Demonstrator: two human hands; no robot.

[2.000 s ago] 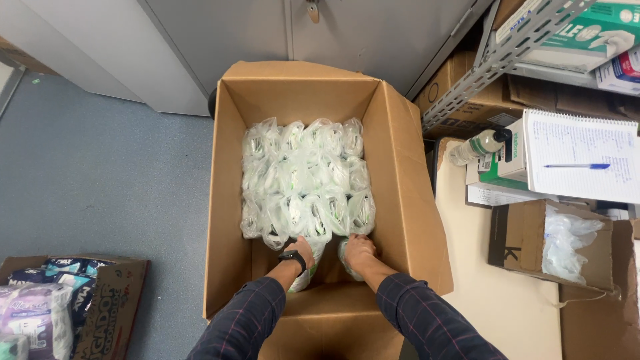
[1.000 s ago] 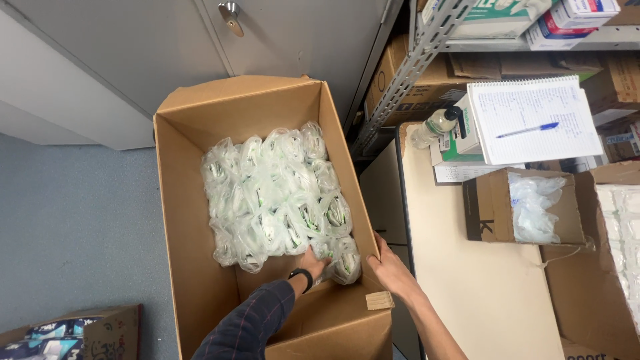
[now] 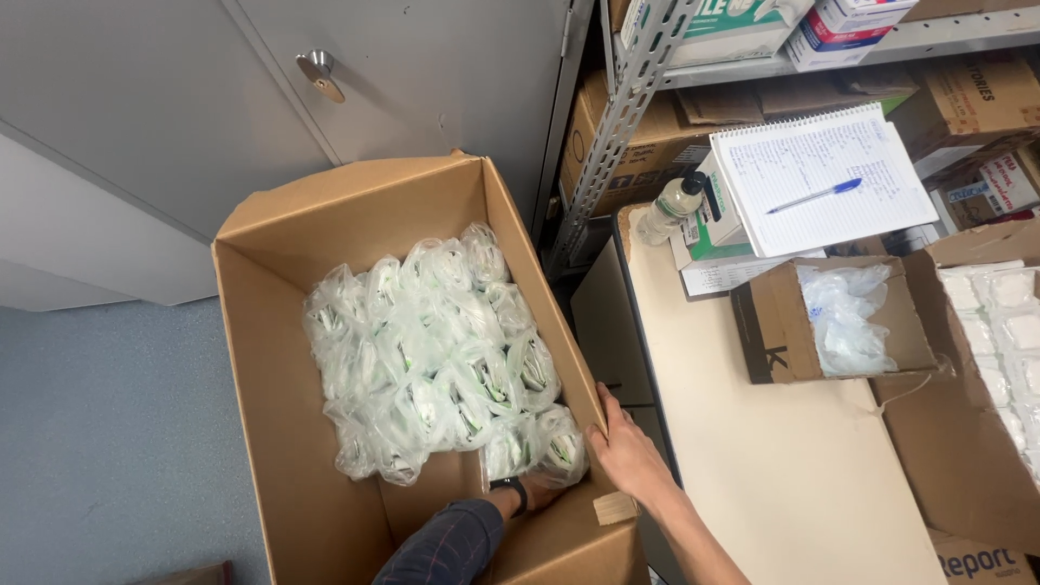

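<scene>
A large open cardboard box (image 3: 292,455) holds rows of packets in knotted clear plastic bags (image 3: 439,325). My left hand (image 3: 540,490), with a black band on the wrist, is low inside the box against the nearest bagged packets (image 3: 561,447) in the right corner; its fingers are mostly hidden under and behind them, so its grip cannot be made out. My right hand (image 3: 624,443) grips the box's right wall at the top edge, thumb on the inner side and fingers along the rim.
Grey metal cabinet doors (image 3: 422,89) stand behind the box. On the right, a cream table (image 3: 756,455) bears a bottle (image 3: 670,207), a spiral notebook (image 3: 821,179) with a pen, and a small carton (image 3: 772,325) of plastic bags. Perforated metal shelving (image 3: 634,122) rises behind.
Two seconds ago both hands were inside the box at the near row. My right hand has moved out to the right rim; my left hand has moved into the near right corner. The view has turned.
</scene>
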